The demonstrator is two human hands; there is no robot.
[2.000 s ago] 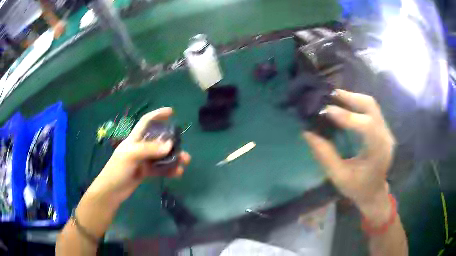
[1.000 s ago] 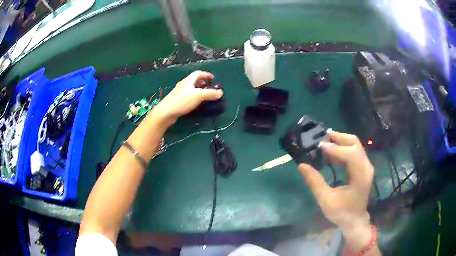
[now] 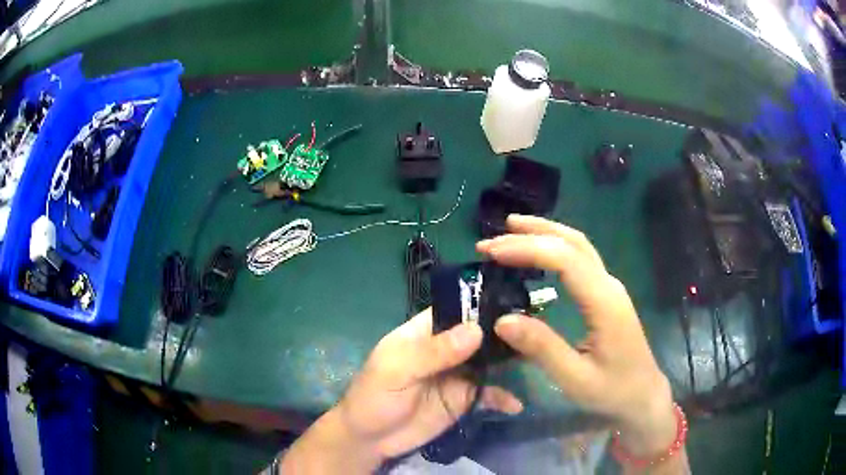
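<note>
My left hand (image 3: pixel 417 371) grips a black adapter case (image 3: pixel 448 299) with white and green parts showing at its open side. My right hand (image 3: pixel 575 325) holds a black piece (image 3: pixel 506 295) against the case with thumb and fingers. A black cable hangs from the pieces below my hands. A power adapter with prongs (image 3: pixel 419 160) lies beyond, its tied output cable (image 3: pixel 420 269) partly behind my left hand. Two circuit boards (image 3: pixel 304 170) with red wires lie at the left. Two empty black cases (image 3: pixel 532 184) lie beyond my right hand.
A white bottle (image 3: pixel 516 111) stands near the bench's back edge. A solder wire coil (image 3: pixel 281 247) and black cable bundles (image 3: pixel 217 278) lie left. Blue bins (image 3: pixel 139 213) stand at the far left. A dark soldering station (image 3: pixel 728 204) with a red light stands right. A pale knife handle shows behind my right hand.
My left hand has let go of the pronged adapter and moved down toward the lap side. My right hand has moved left with its black piece. Both hands now hold the black pieces together.
</note>
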